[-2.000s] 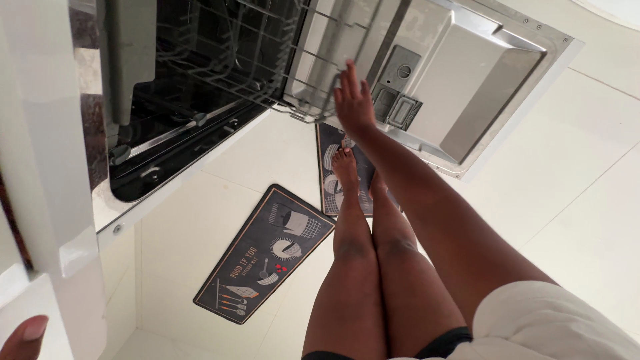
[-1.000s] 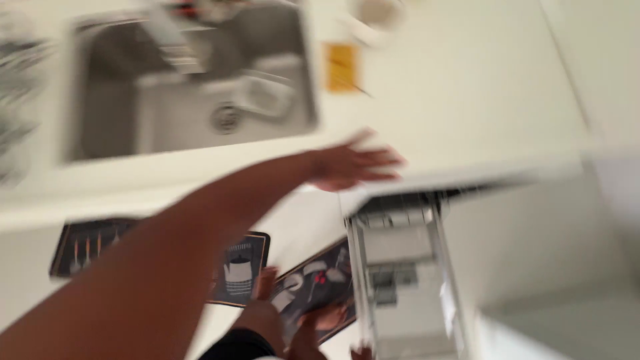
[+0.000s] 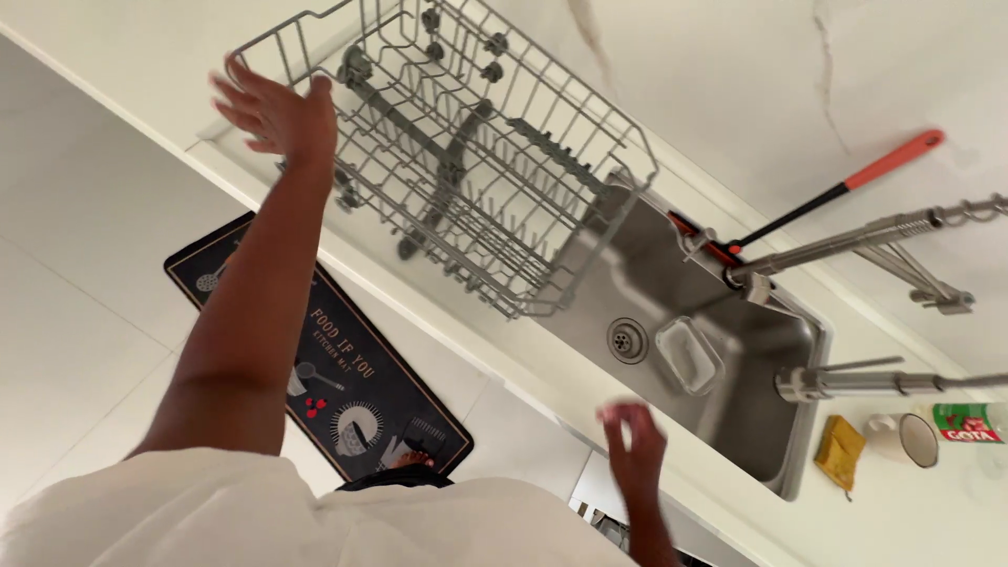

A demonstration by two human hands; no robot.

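Observation:
A grey wire dishwasher rack [image 3: 472, 165] with a spray arm beneath its wires lies slantwise on the white countertop, its far end over the edge of the sink. At its near left corner is my left hand [image 3: 276, 114], fingers spread, the thumb close to the wires; whether it touches them is unclear. My right hand [image 3: 634, 441] is blurred beside the counter's front edge, below the sink, with its fingers curled and no object visible in it. The stainless steel sink [image 3: 709, 315] holds a clear rectangular container [image 3: 689, 354] near the drain.
A spring faucet [image 3: 850, 244] and a second faucet [image 3: 858, 384] extend over the sink. A red-handled brush [image 3: 843, 189] leans behind it. To the right are a yellow sponge [image 3: 840, 453], a white mug [image 3: 902, 439] and a green packet [image 3: 967, 423]. A dark kitchen mat [image 3: 339, 370] lies on the floor.
The view has swung from the open dishwasher to the counter and sink. A wire rack is now in view on the counter; one second ago no rack showed beside the sink.

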